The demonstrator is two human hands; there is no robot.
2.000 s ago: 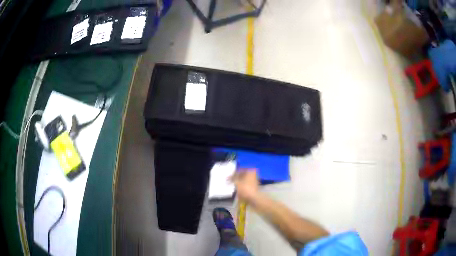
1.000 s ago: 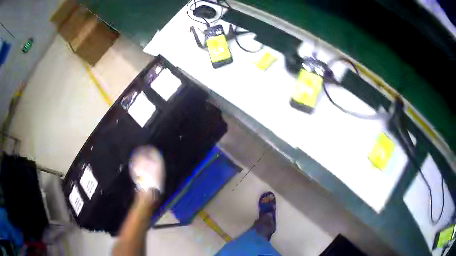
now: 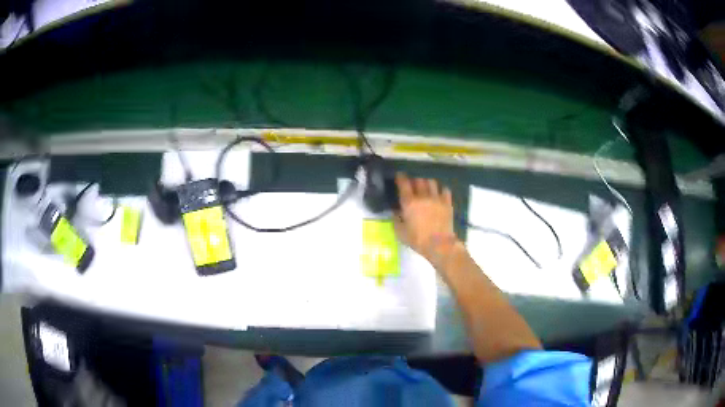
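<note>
My bare right hand [image 3: 427, 213] is over the bench, at the right side of a dark, bulky object [image 3: 380, 184] that looks like a scanner. Blur hides whether my fingers grip it. A yellow-green note [image 3: 381, 248] lies just below on white paper. A smartphone [image 3: 197, 193] with a yellow-green note on its lower half lies to the left, with dark cabled parts at its upper end. My left hand is not in view.
Other phones with yellow-green notes lie at the far left [image 3: 70, 242] and right [image 3: 598, 262]. A loose yellow-green note [image 3: 130, 225] is near the left phone. Black cables cross the white paper [image 3: 318, 294]. Black trays [image 3: 87, 330] with white labels and a blue panel [image 3: 176, 374] are below the bench edge.
The view has swung from the floor and black trays to face the bench. The white-gloved left hand has left view, and my bare right hand is now at the dark object.
</note>
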